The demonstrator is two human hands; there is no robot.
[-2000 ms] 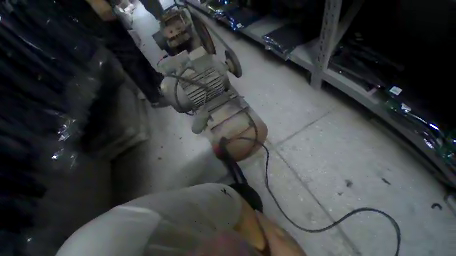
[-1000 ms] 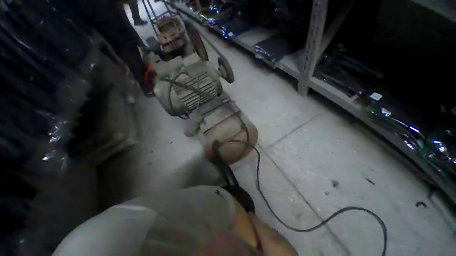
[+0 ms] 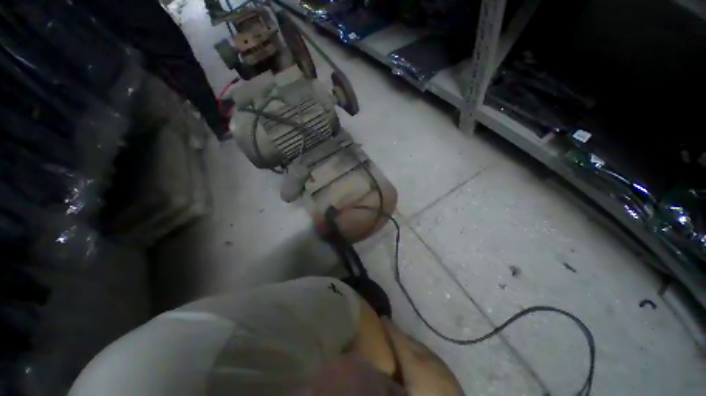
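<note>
A dusty air compressor [image 3: 348,182] stands on the floor ahead, its rounded rusty tank end nearest me and its grey ribbed motor [image 3: 290,128] on top. A dark bar [image 3: 348,251] runs from the tank end down to a round black part [image 3: 373,295], partly hidden by my pale clothing. A thin dark power cord [image 3: 457,340] leaves the tank end and curves over the floor to the lower right. A blurred tan and pink shape fills the bottom centre; I cannot tell what body part it is. Neither hand can be made out.
Bagged dark garments [image 3: 70,178] hang on the left. Metal shelving [image 3: 474,69] with packaged garments lines the right. A person's dark-clothed leg [image 3: 182,66] stands left of the compressor. A pale stack [image 3: 170,170] lies below the garments. Small dark bits [image 3: 648,303] lie on the floor.
Against the earliest frame, the compressor, shelving and cord appear slightly farther left and higher. The person's leg beside the motor has shifted. The cord's loop keeps much the same shape.
</note>
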